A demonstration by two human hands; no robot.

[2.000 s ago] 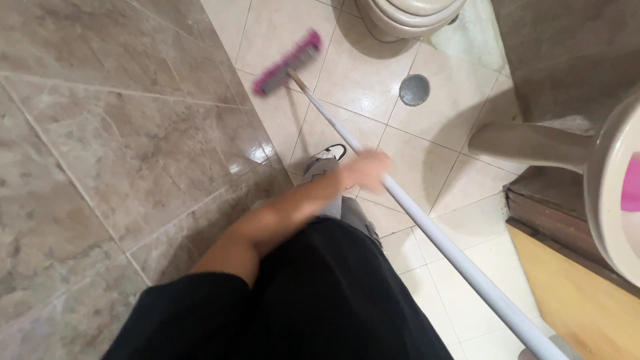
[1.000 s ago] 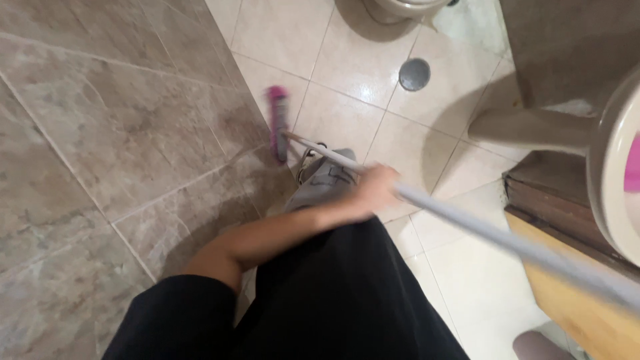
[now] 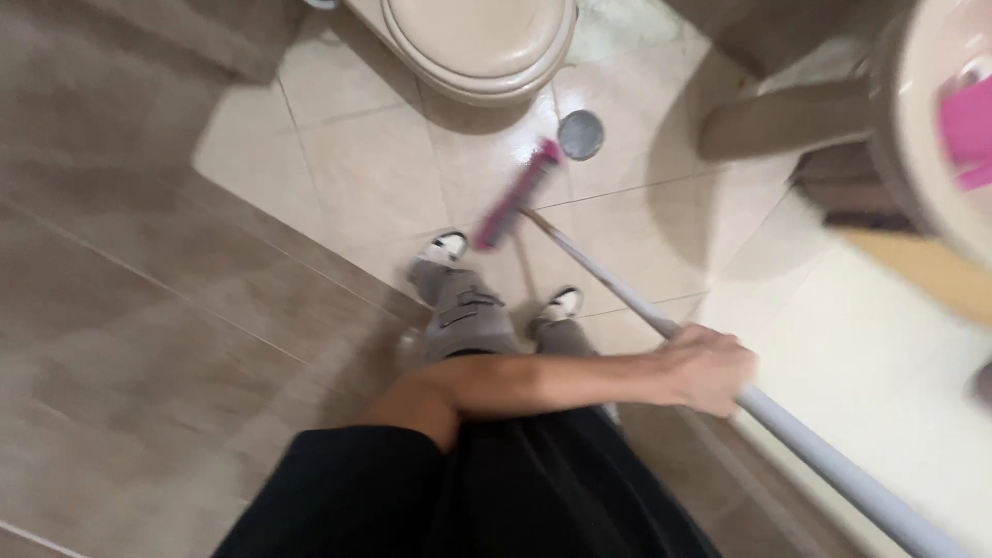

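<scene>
My left hand [image 3: 707, 370] is closed around the pale grey pole [image 3: 837, 480] of a long-handled broom or squeegee. That pole runs from the lower right corner up to a blurred pink-and-grey head [image 3: 518, 195], which lies over the beige floor tiles between the toilet [image 3: 480, 46] and my shoes. Just beyond the head's upper end is a round grey drain cover [image 3: 580, 135]. My left arm reaches across my body from a black sleeve. My right hand is out of view.
A sink basin [image 3: 903, 147] with a pink item [image 3: 969, 128] in it stands on a pedestal [image 3: 783, 120] at the right. Brown tiled wall [image 3: 155, 333] fills the left. My shoes [image 3: 446, 246] are on the floor below the pink head. A yellowish panel [image 3: 930, 267] lies below the sink.
The pink head has moved from beside the left wall to the floor near the drain cover. My left hand still grips the pole. The view has shifted, showing more of the toilet.
</scene>
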